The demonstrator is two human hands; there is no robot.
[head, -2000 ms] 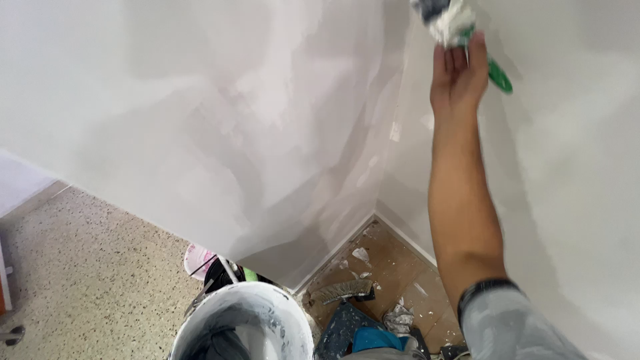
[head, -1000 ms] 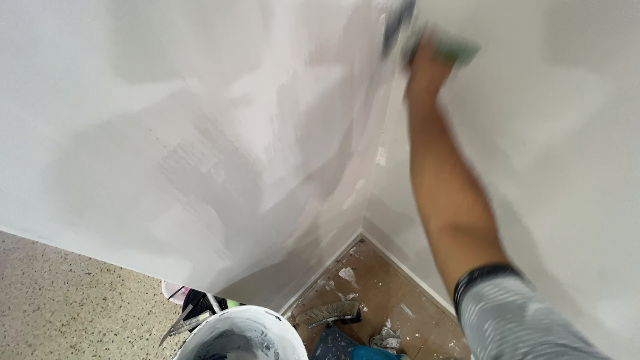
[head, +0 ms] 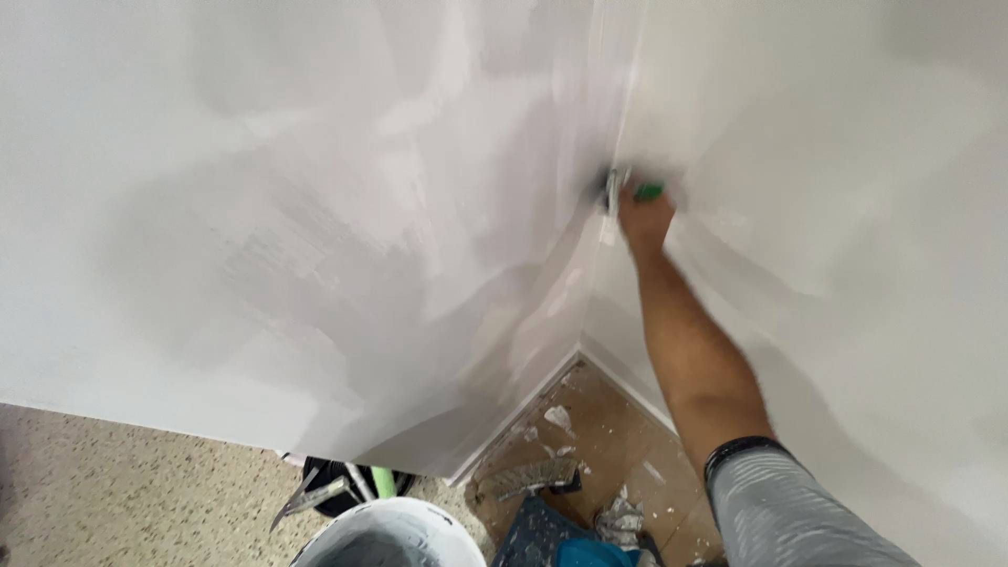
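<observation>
My right hand [head: 646,216] is closed around the green handle of a paint brush or similar tool [head: 611,189]; its head is blurred and dark, so the exact kind is hard to tell. The tool is at the inside corner where the left wall [head: 354,197] and the right wall [head: 827,197] meet. Pale, uneven smears of coating cover the left wall. My left hand is out of view. A white bucket [head: 465,539] smeared with paint or compound stands at the bottom edge of the view.
Beside the bucket lie a black round container [head: 324,504] and tools, one a metal blade [head: 291,508]. A worn brush [head: 535,476], crumpled material [head: 620,520] and white flakes lie on the brown floor [head: 622,441]. Speckled flooring [head: 142,480] extends left.
My right hand has moved with the green-handled tool from the right wall, near the top of the view, down to the corner. The bucket now sits lower in view.
</observation>
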